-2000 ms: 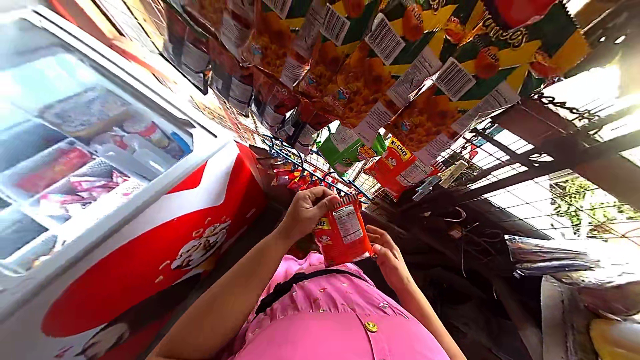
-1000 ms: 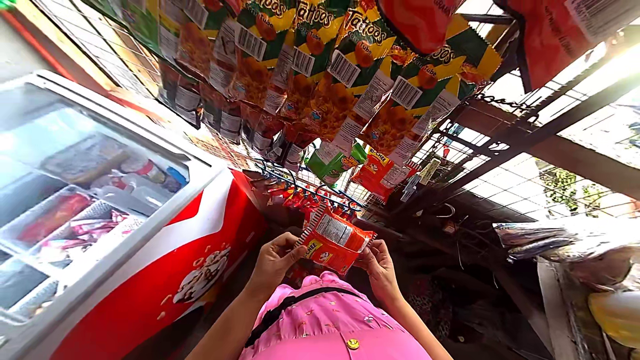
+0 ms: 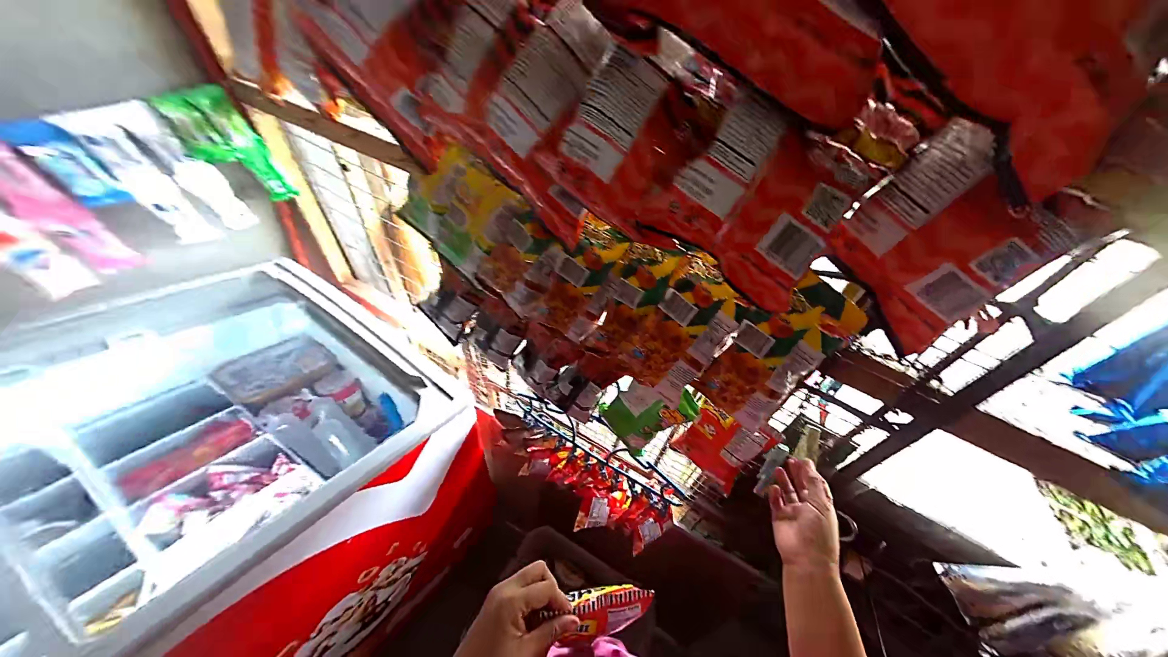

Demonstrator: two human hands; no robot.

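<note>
Low in the middle, my left hand (image 3: 525, 613) grips a red and yellow snack packet (image 3: 610, 610) by one edge. My right hand (image 3: 805, 516) is raised to the right, palm showing and fingers loosely spread, with its fingertips close to clothespins (image 3: 774, 467) near the wire grid. Just left of those fingers hang a red snack packet (image 3: 716, 447) and a green one (image 3: 646, 415). Whether the fingertips touch a clothespin is not clear.
Red packets (image 3: 730, 164) hang overhead, green and yellow ones (image 3: 675, 310) behind them. Small red packets (image 3: 598, 493) hang on a blue rack. A glass-topped chest freezer (image 3: 438, 411) stands left; plastic-wrapped goods (image 3: 1031, 607) lie lower right.
My right hand has let go of the red packet and moved up and right toward the clothespins. My left hand still holds the packet, now lower. The view has tilted up.
</note>
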